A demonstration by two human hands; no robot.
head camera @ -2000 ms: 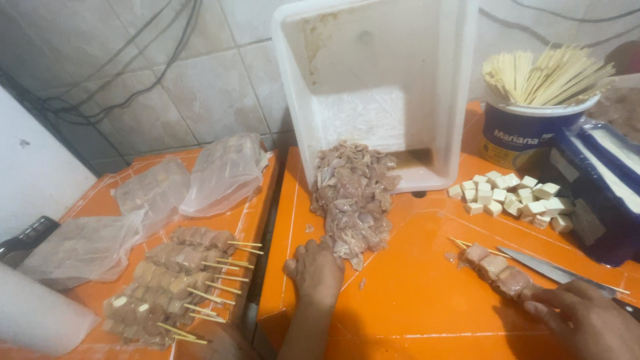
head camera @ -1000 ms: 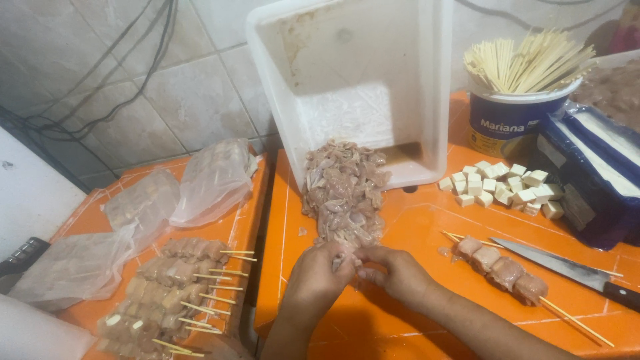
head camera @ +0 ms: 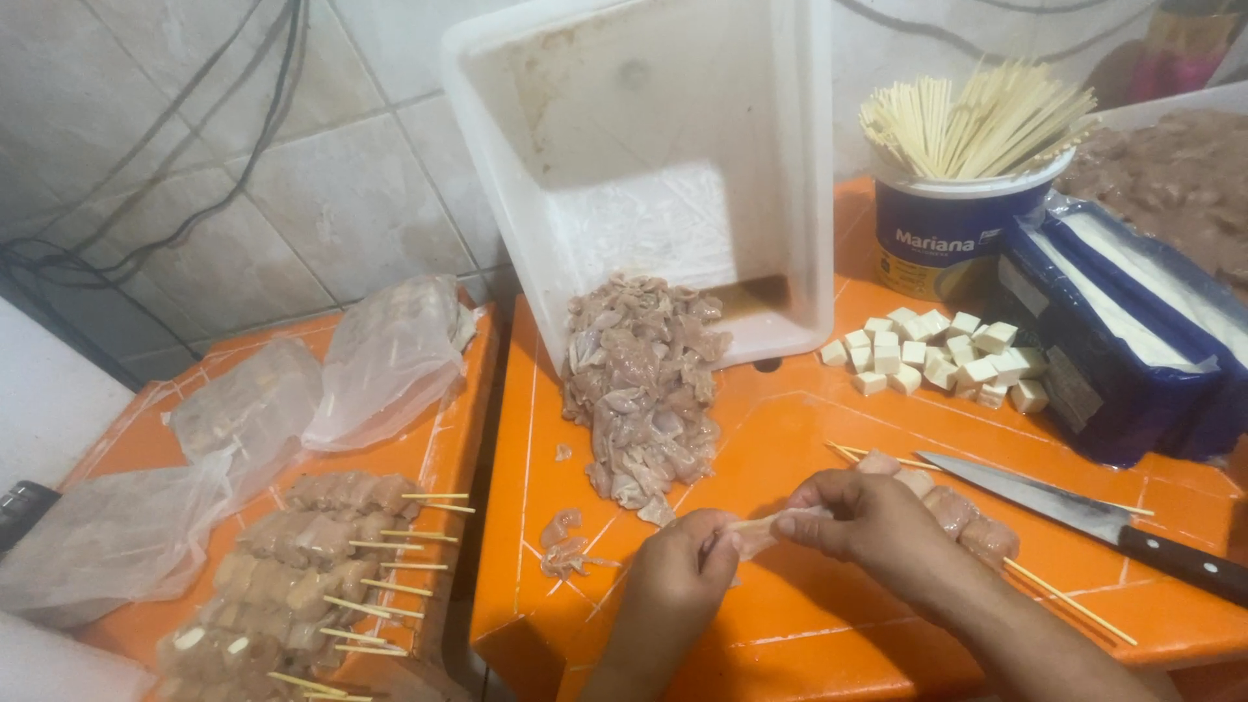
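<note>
A small piece of raw meat (head camera: 756, 536) is stretched between my two hands. My left hand (head camera: 682, 575) pinches its left end, and my right hand (head camera: 853, 531) pinches the other end between thumb and fingertips. Just beyond them, a heap of thin raw meat pieces (head camera: 648, 390) spills out of a tipped white plastic tub (head camera: 814, 195). A skewer loaded with meat chunks (head camera: 985, 536) lies on the orange table (head camera: 780, 643), partly hidden behind my right hand. Beside it rests a knife with a dark handle (head camera: 1033, 497). White cubes (head camera: 916, 351) are grouped farther back.
A blue bucket (head camera: 926, 234) holds wooden skewers (head camera: 975, 122); blue-wrapped white blocks (head camera: 1102, 341) stand beside it. More meat (head camera: 1170, 175) fills a container at back right. Loaded skewers (head camera: 302, 556) and plastic-wrapped packs (head camera: 390, 361) cover parts of the left table, across a gap.
Two seconds ago my right hand was at the loaded skewer; it moved left to join my left hand near the meat heap. Both hands now hold a piece slightly right of the heap.
</note>
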